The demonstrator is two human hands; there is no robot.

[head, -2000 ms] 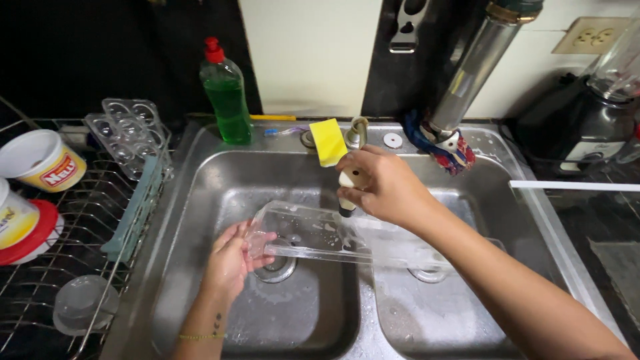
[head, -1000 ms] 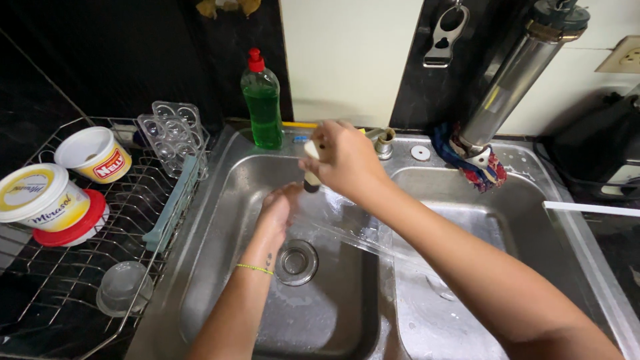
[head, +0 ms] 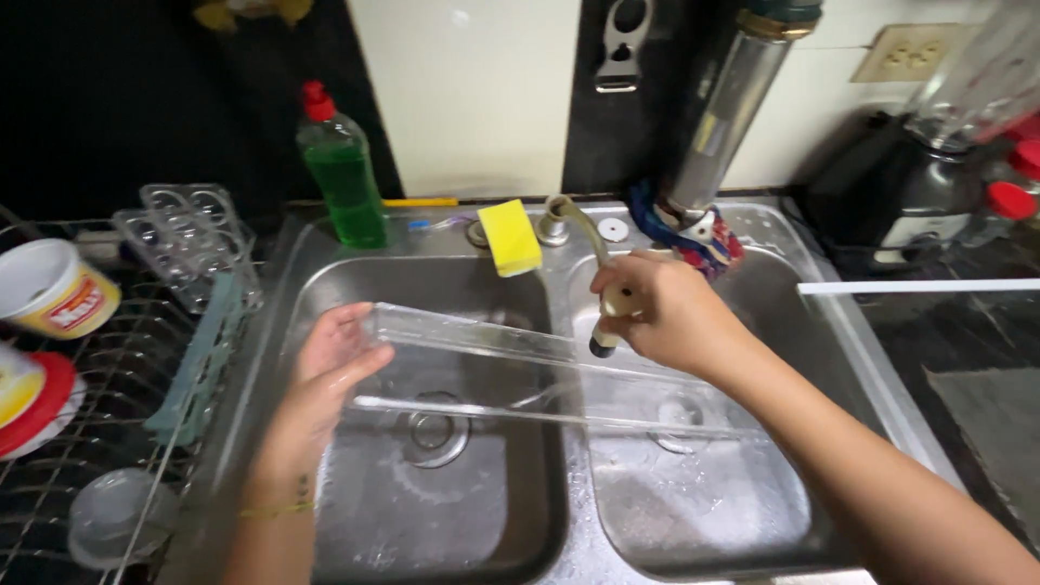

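Observation:
A long clear plastic tray or container (head: 479, 337) spans the double-basin steel sink (head: 578, 487), its left end gripped by my left hand (head: 337, 357). My right hand (head: 662, 309) holds the pale spray head (head: 619, 305) of the faucet, black tip pointing down over the clear plastic near the divider. The faucet hose (head: 589, 223) runs back to the sink's rear ledge. Beside its base stands a yellow sponge (head: 510, 238). Whether water is flowing cannot be told.
Green dish soap (head: 345, 179) stands behind the left basin. A wire dish rack (head: 122, 390) with plastic tubs (head: 53, 288) and a clear egg tray (head: 191, 236) is at left. A metal cylinder (head: 731, 122) wrapped in cloth rises behind the right basin; a blender (head: 902, 195) stands at right.
My right hand has moved right with the spray head since one second ago. The clear plastic now extends across both basins. The yellow sponge shows fully again. The view has shifted.

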